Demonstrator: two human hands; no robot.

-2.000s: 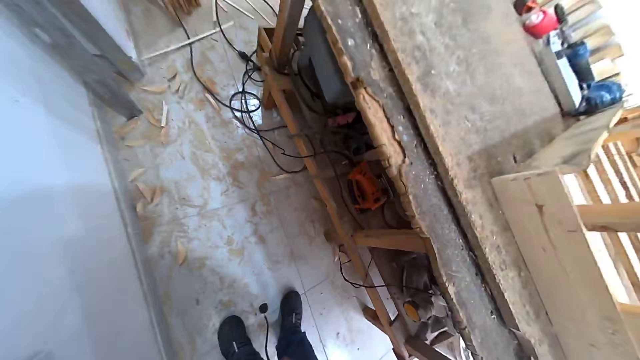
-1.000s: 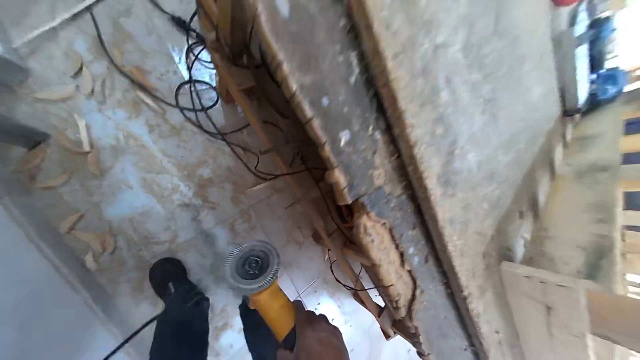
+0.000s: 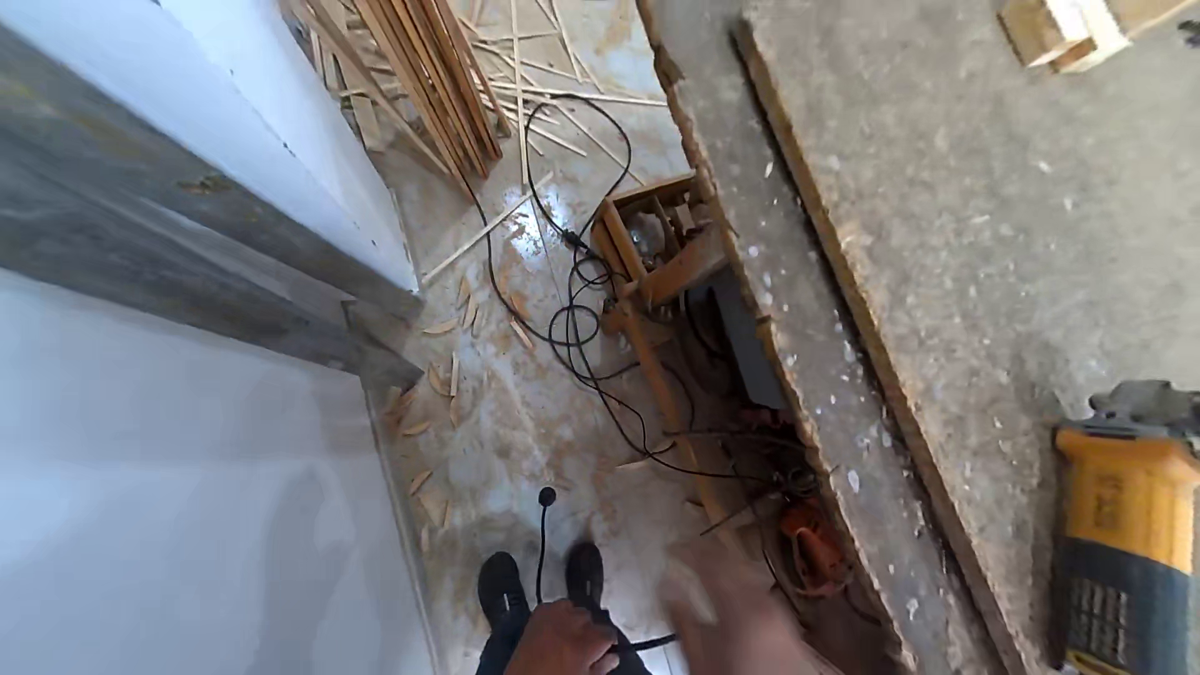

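My left hand (image 3: 562, 639) is closed around a black power cord at the bottom centre, above my dark shoes. One length of the cord hangs toward the floor and ends in a round black plug (image 3: 547, 497); another length (image 3: 653, 642) runs toward my right hand. Motion blurs my right hand (image 3: 736, 614), beside the workbench edge, and its finger positions are unclear. On the rough bench top (image 3: 994, 234) at the right lies a yellow and black power tool (image 3: 1125, 525) with a grey metal head, partly cut off by the frame.
Loops of black cable (image 3: 574, 323) and wood shavings (image 3: 438, 380) lie on the tiled floor. Wooden strips (image 3: 427, 80) lean at the back. Below the bench are an orange power tool (image 3: 814, 548) and a wooden frame (image 3: 670, 375). A white wall (image 3: 187, 487) stands at the left.
A second ago a hand held a yellow power tool with a toothed disc low in the view. Now my left hand grips a cord, and a yellow tool lies on the bench. The view has shifted.
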